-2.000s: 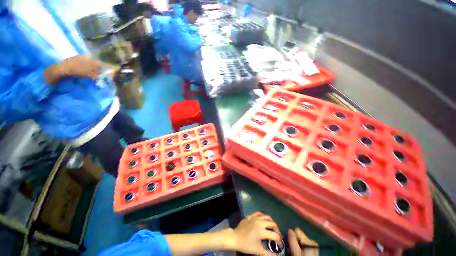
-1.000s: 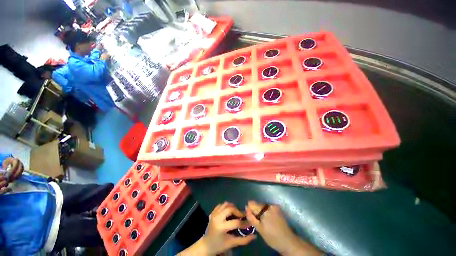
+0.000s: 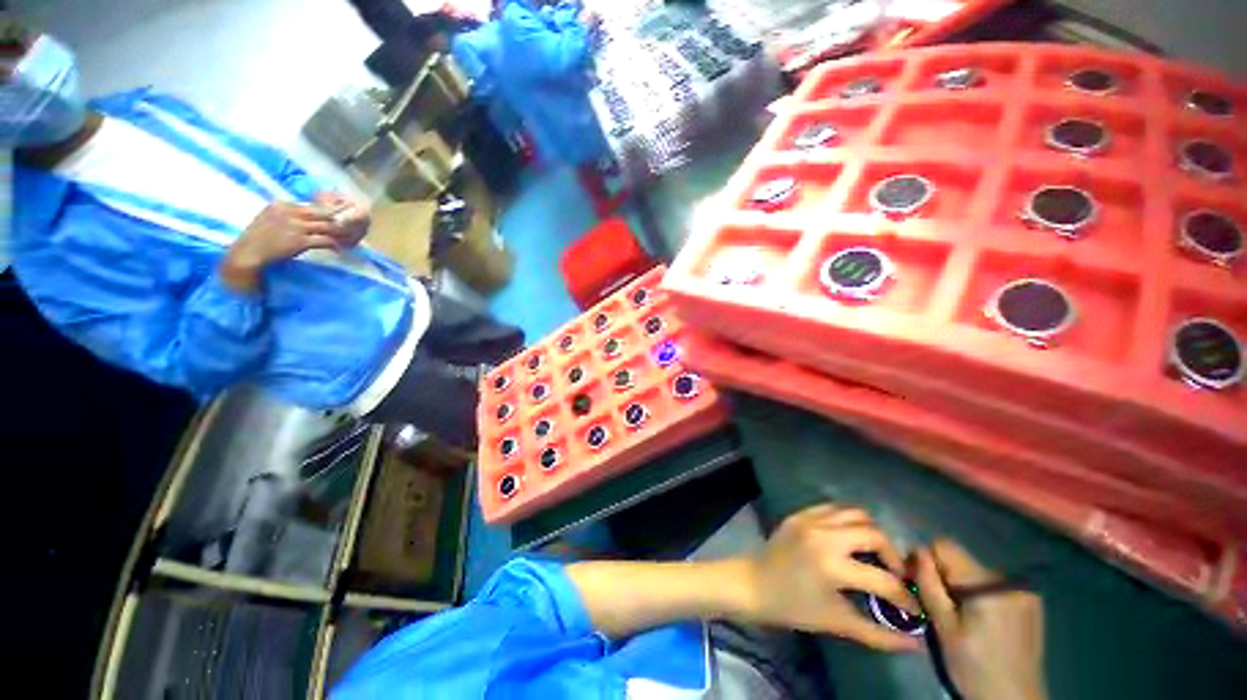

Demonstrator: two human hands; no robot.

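My left hand (image 3: 830,574) is at the bottom, right of centre, closed around a round watch unit (image 3: 896,610) with a dark face and a light rim. My right hand (image 3: 974,622) meets it from the right, its fingertips at the watch. A slim dark rod (image 3: 987,588) sticks out to the right from my right hand; its tip is hidden. Both hands are over the dark green mat. A red foam tray (image 3: 944,282) of round watches lies on a stack beyond my hands.
A smaller red foam tray (image 3: 544,472) of watches stands left of the stack, one face lit blue-violet. A red stool (image 3: 603,260) is behind it. A person in a blue smock (image 3: 205,294) stands at the left. Shelving (image 3: 253,581) is at lower left.
The view has swung left, so the trays and my hands appear further right and the person at the left shows more fully. Both hands remain at the watch.
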